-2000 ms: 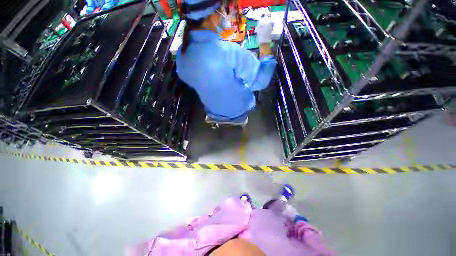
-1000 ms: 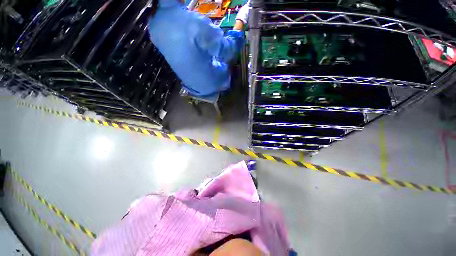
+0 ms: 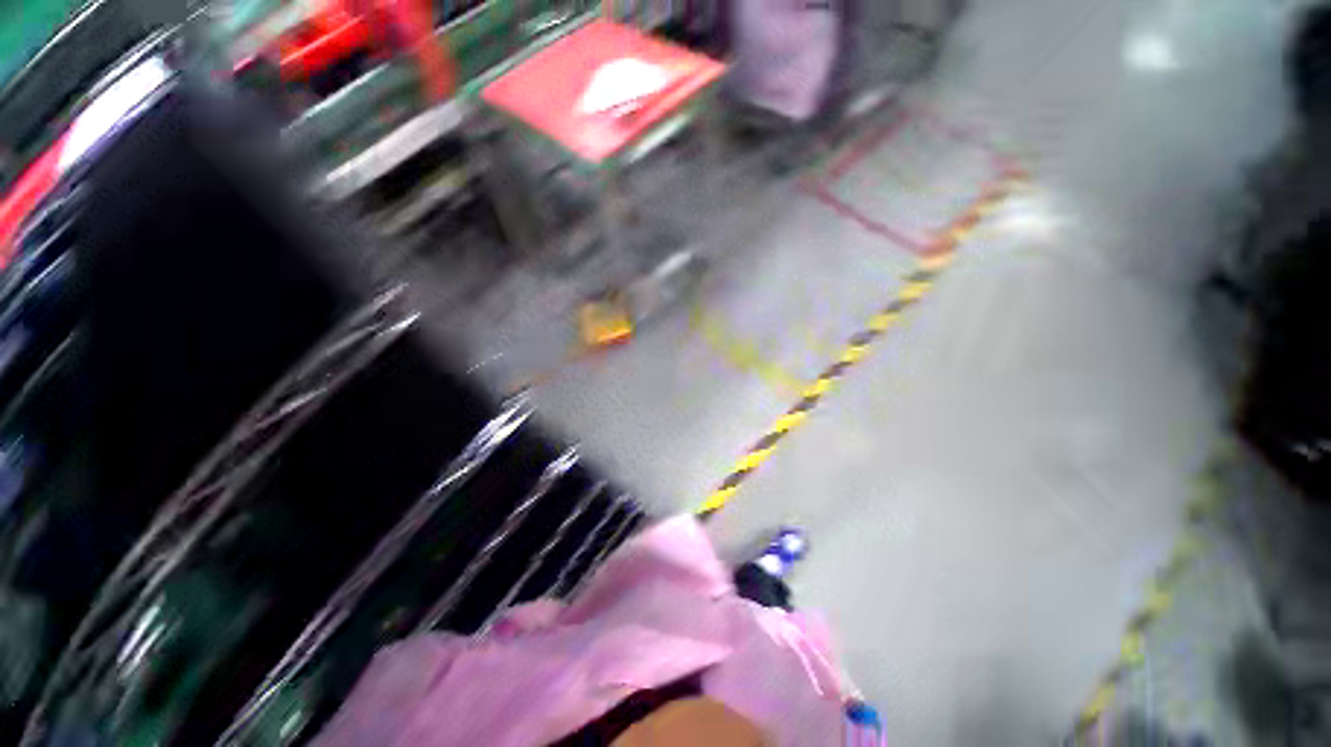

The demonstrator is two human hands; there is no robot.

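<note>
No hand is clearly in view. A small blue patch [image 3: 864,715] shows at the end of the right pink sleeve at the bottom edge; I cannot tell whether it is part of a hand. The pink striped smock [image 3: 584,649] fills the bottom middle. A tall wire rack [image 3: 365,584] with dark tiers stands close on the left, blurred, with green boards on its lower left tiers. A shoe [image 3: 781,555] shows below the smock's front.
A red-topped small table [image 3: 657,91] with a white item stands at the upper middle. A pink garment [image 3: 788,51] hangs or is worn beside it. A yellow object [image 3: 604,321] lies low. Yellow-black tape [image 3: 847,358] crosses the grey floor diagonally. A dark shape [image 3: 1292,321] is at right.
The view has turned to the right and is blurred. The person in blue has left the picture. The wire rack now lies on the left, and the red-topped table has come into view.
</note>
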